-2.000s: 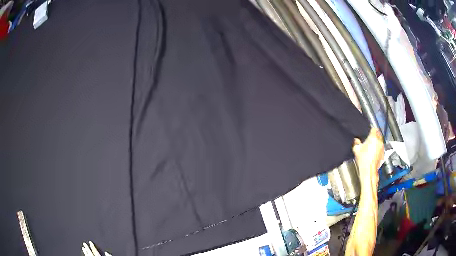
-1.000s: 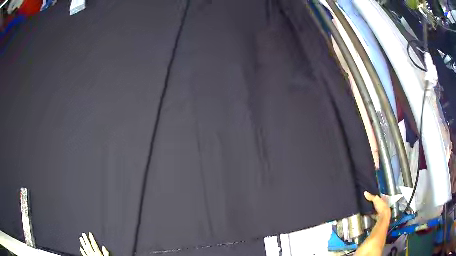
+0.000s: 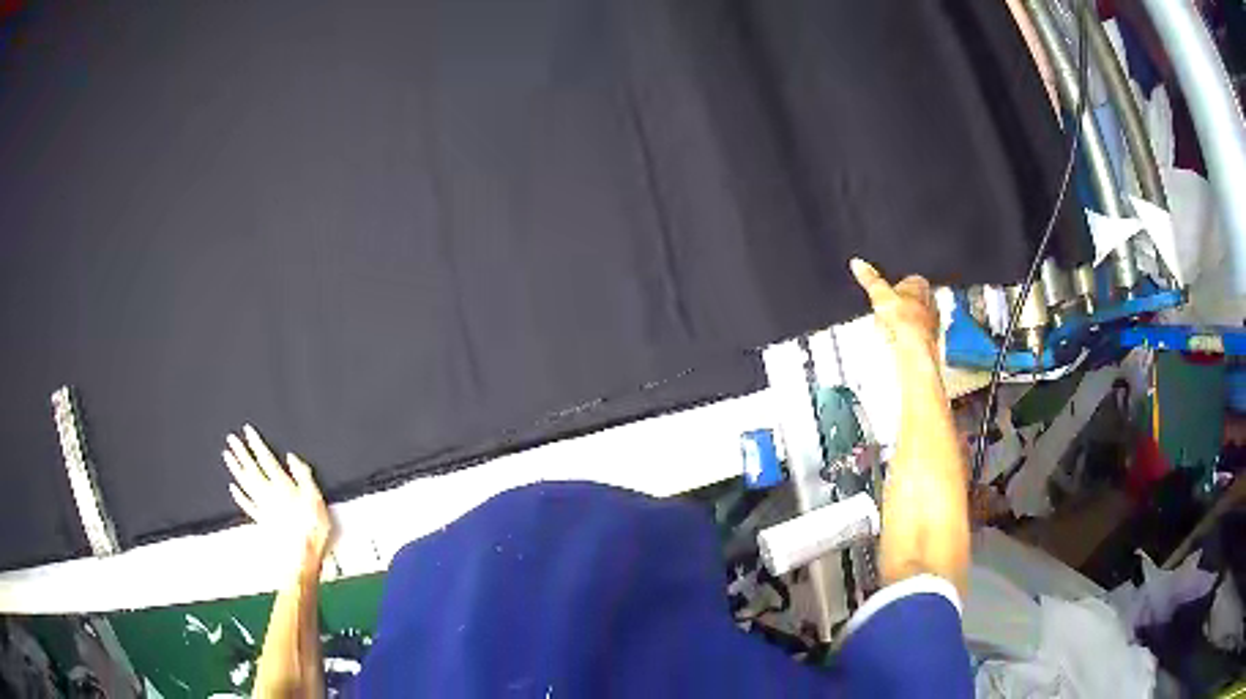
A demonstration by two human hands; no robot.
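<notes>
Black fabric (image 3: 547, 205) covers the table up to its pale near border (image 3: 574, 467), with soft folds toward the right. My left hand (image 3: 280, 498) lies flat on the fabric's near edge with its fingers spread and holds nothing. My right hand (image 3: 895, 303) is at the fabric's near edge on the right, thumb raised over the cloth; its other fingers are partly hidden, so I cannot tell whether it grips the edge. A thin fuzzy ply edge (image 3: 588, 407) runs along the near side between my hands.
A narrow mottled cloth weight (image 3: 85, 471) lies on the near edge at left. The end-cutter unit with a white cylinder (image 3: 820, 534) is at the near right edge. Metal feed rollers (image 3: 1110, 171), a blue bracket (image 3: 973, 344) and a black cable (image 3: 1045, 253) stand right; scraps lie below.
The view has shifted, showing my blue-clothed body. My right hand has moved left along the near edge from the fabric's right corner. My left hand stays flat near the edge, now fully visible.
</notes>
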